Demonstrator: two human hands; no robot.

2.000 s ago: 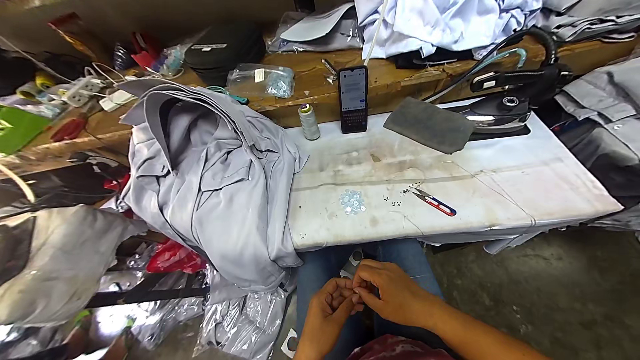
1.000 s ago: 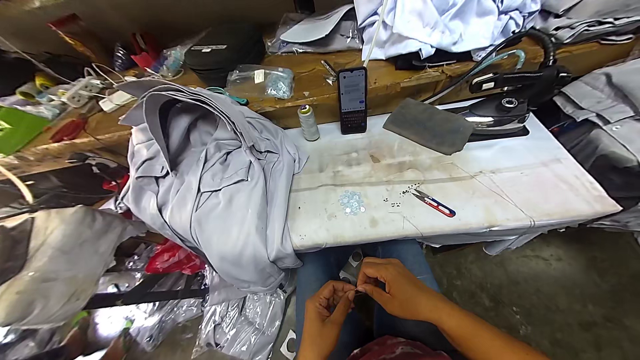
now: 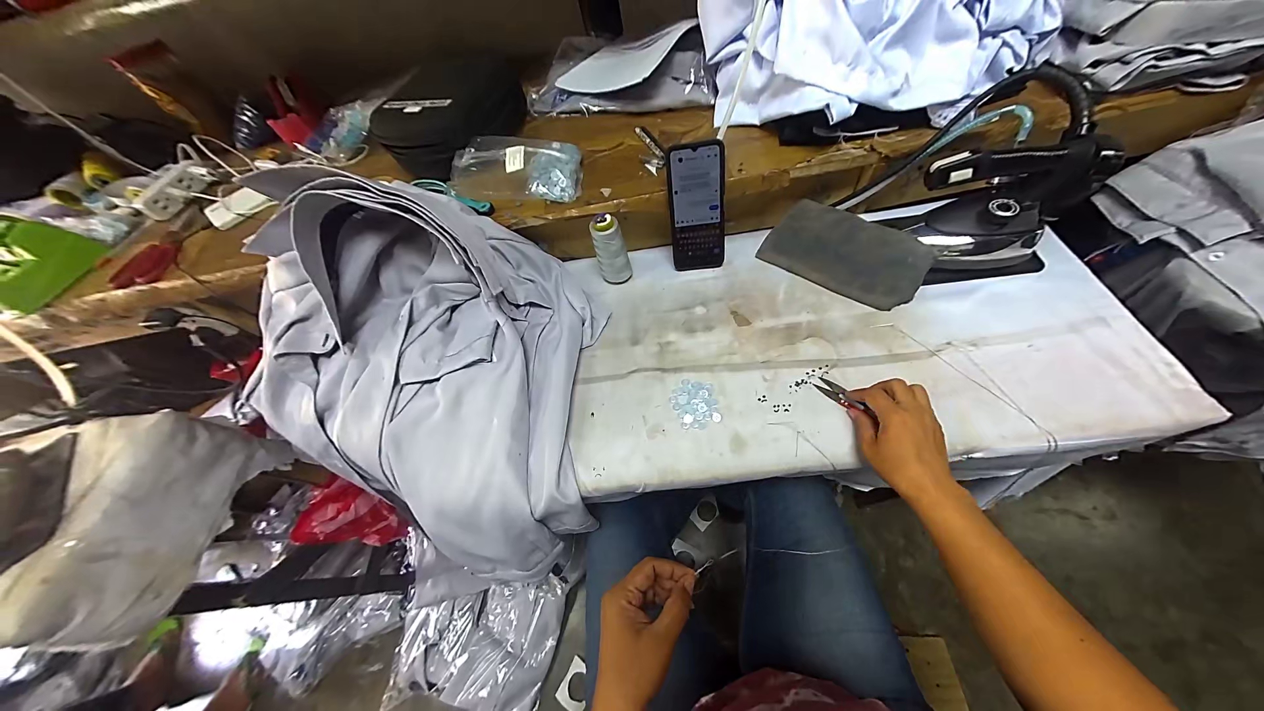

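Note:
On the white-covered board, my right hand (image 3: 901, 434) grips the thread snips (image 3: 837, 394), their blades pointing left toward small dark bits (image 3: 777, 405). My left hand (image 3: 647, 617) is over my lap, finger and thumb pinched on a fine thread (image 3: 800, 550); whether a needle is there too is hard to tell. Pale translucent buttons (image 3: 695, 404) lie in a loose pile left of the snips. A cone of grey thread (image 3: 611, 249) stands near the back edge, beside an upright phone (image 3: 697, 204).
Stacked grey shirts (image 3: 425, 346) hang over the board's left end. A dark pad (image 3: 845, 255) and an iron (image 3: 987, 232) sit at the back right. Behind runs a wooden shelf (image 3: 632, 128) holding a bag of buttons (image 3: 521, 168) and folded light-blue cloth (image 3: 879, 49).
My hands, together over my lap earlier, have parted. My right hand has moved up onto the board and taken hold of the snips that lay there.

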